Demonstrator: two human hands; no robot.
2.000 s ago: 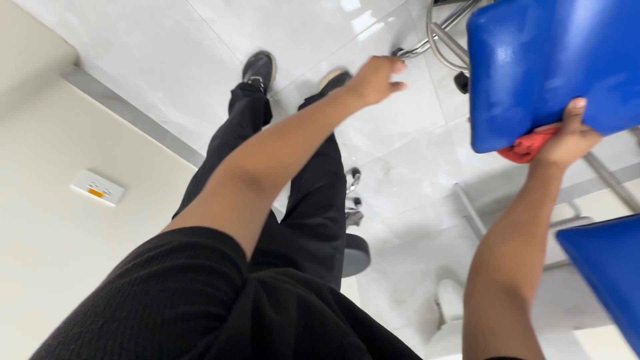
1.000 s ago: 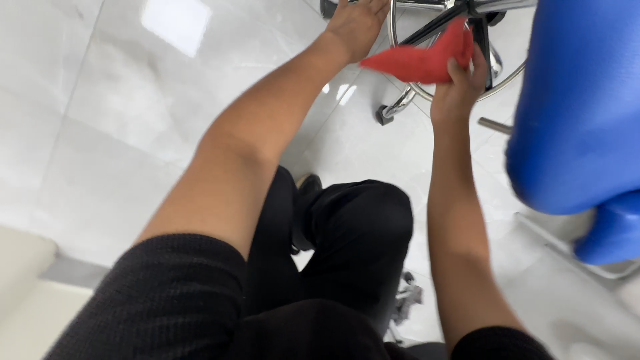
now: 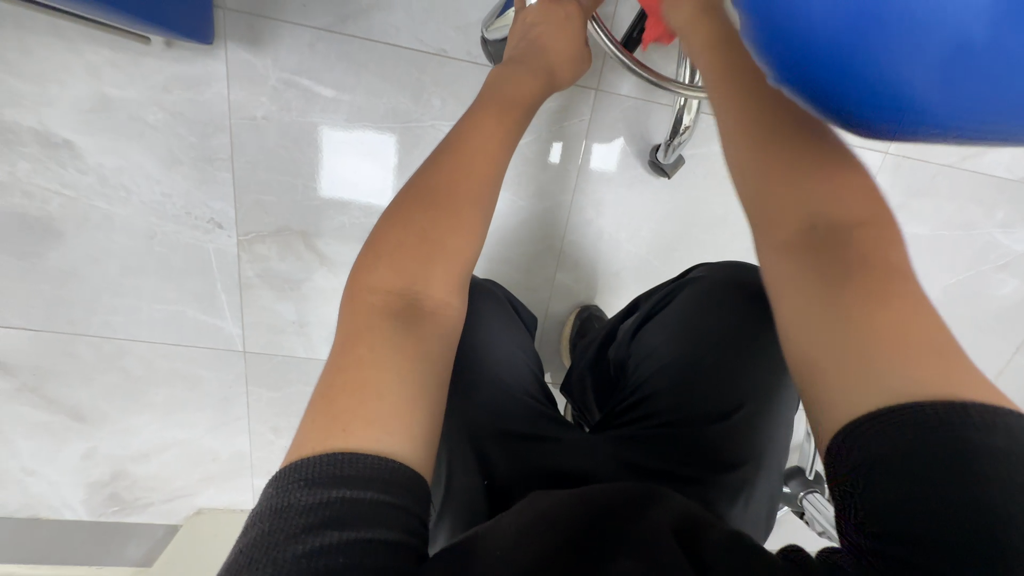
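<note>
At the top edge of the head view, my left hand is at the chrome foot ring of a wheeled stool or chair. Its fingers are cut off by the frame, so its grip is unclear. My right hand is mostly beyond the top edge, against a red cloth that shows beside it. Below the ring stands a chrome leg with a black caster. Another leg end shows left of my left hand. A blue padded seat lies right of my right forearm.
A blue edge of furniture juts in at the upper left. Glossy marbled tiles cover the floor. A chrome base part with a caster stands beside my right leg, and a pale wall corner is at the lower left.
My right hand has left the blue seat, where it held the red cloth two seconds ago, and is now by the chrome base. My left hand has come to the ring. My knees have bent.
</note>
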